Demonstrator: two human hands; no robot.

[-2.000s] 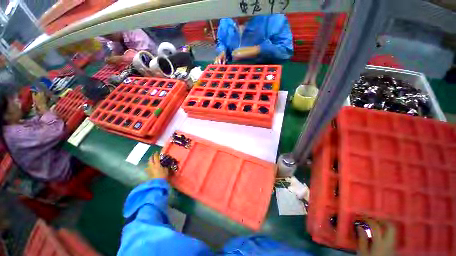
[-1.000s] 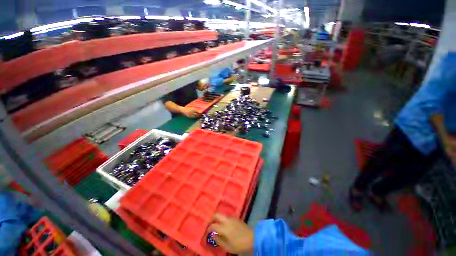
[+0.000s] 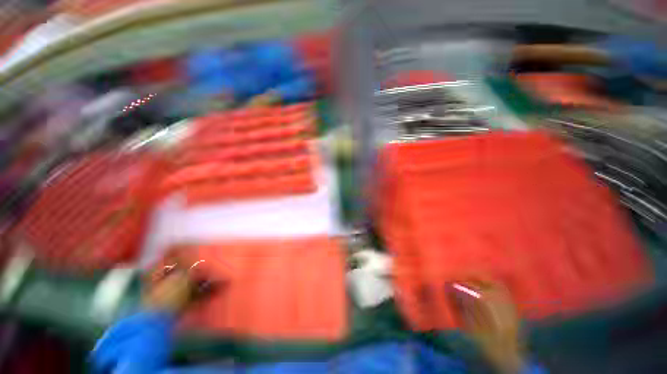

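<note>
The view is strongly blurred. My left hand is at the left end of the red large-pocket tray, with small dark parts at its fingers. Whether it grips one cannot be told. My right hand is at the front edge of the red pocket tray stack on the right. A bright glint of a small part shows by its fingertips; whether the part is held or lies in a pocket is unclear.
Filled red trays stand behind a white sheet, with another tray stack further left. The grey post rises between the work areas. A white bin of parts and a parts heap lie beyond the right stack.
The camera turned far right, then back to the bench, so my left hand and the large-pocket tray show again. My right hand remains at the right stack's front edge.
</note>
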